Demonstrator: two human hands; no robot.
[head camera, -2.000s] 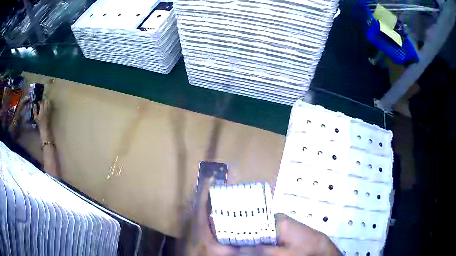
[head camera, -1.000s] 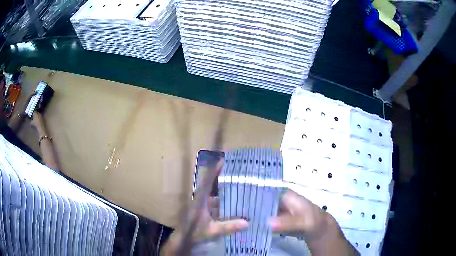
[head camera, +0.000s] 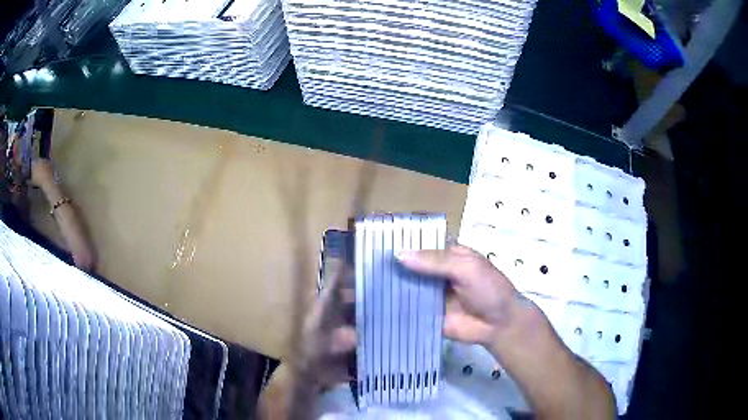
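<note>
A block of several phone middle frames (head camera: 399, 320), side by side with silver edges facing up, is held between my hands. My right hand (head camera: 476, 295) grips it from the right, with the thumb lying across the upper part of the edges. My left hand (head camera: 328, 336) is blurred and holds the block's left side; its fingers are partly hidden. Small dark slots show along the block's near end. A dark middle frame (head camera: 332, 246) lies on the tan surface just left of the block, mostly covered by my left hand and the block.
An open white tray (head camera: 558, 246) with round holes lies at right. A tray stack (head camera: 90, 336) stands close at left. Two tray stacks (head camera: 402, 57) (head camera: 197, 45) stand at the back. A blue bin (head camera: 636, 37) is at upper right. Another person's hand (head camera: 43, 172) is at far left.
The block has turned from its end view to show its long edges. My right thumb has moved up across it. The other person's arm has shifted, and the view has moved slightly.
</note>
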